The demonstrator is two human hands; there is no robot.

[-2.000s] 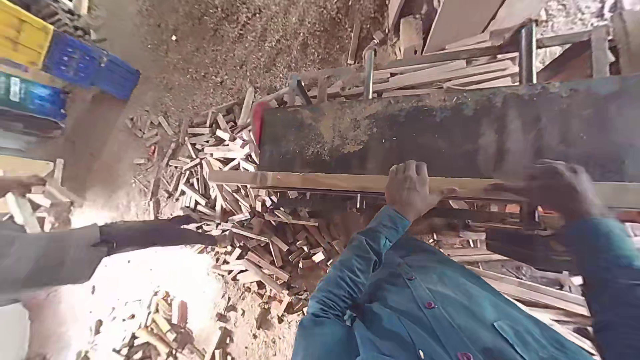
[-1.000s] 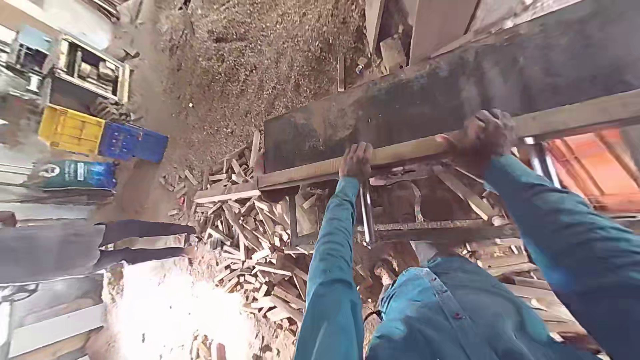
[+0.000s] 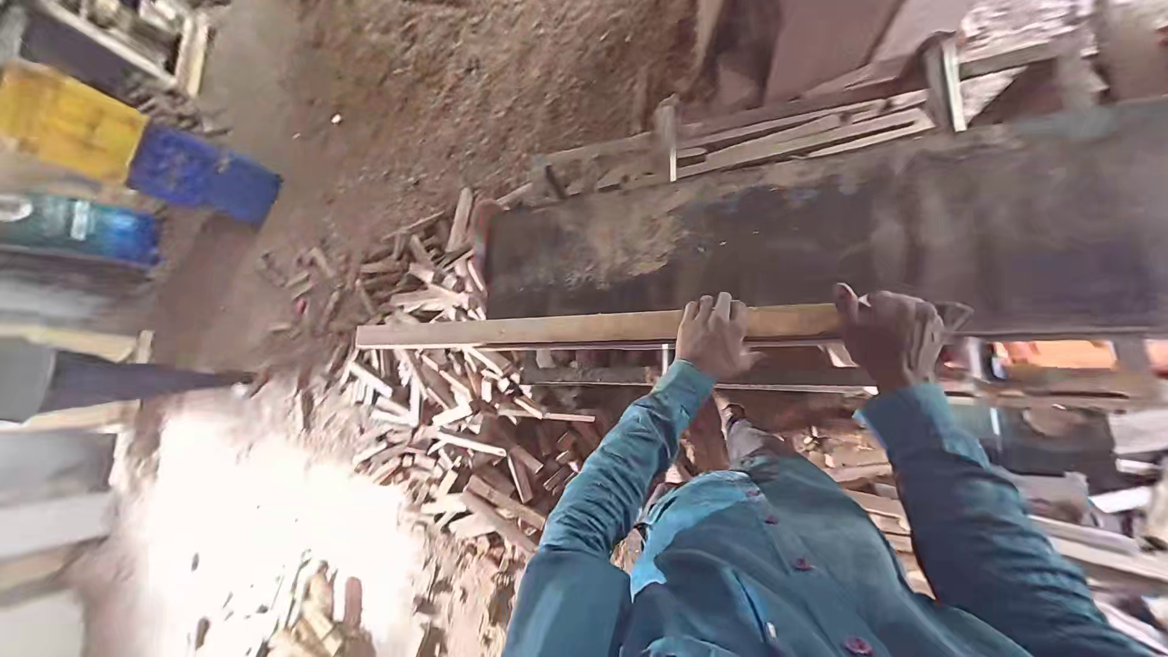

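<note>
A long wooden strip [image 3: 547, 328] lies along the near edge of a dark, dusty bench top [image 3: 785, 246], and its left end juts out past the bench over a heap of offcuts. My left hand [image 3: 716, 336] grips the strip near its middle, fingers over the top. Farther right, my right hand [image 3: 894, 336] is closed around the strip near its right end, blurred by motion. Under my palms, part of the strip is hidden.
Wood offcuts [image 3: 456, 401] are piled below the bench's left end. Long boards [image 3: 812, 137] rest on a frame behind it. A yellow crate [image 3: 68, 119] and a blue crate [image 3: 205, 173] stand at the upper left. Another person's leg [image 3: 128, 379] shows at the left.
The strip has slid left along the bench, its left end now reaching farther past the bench's end than a second ago. Both hands stay on it. The view has turned.
</note>
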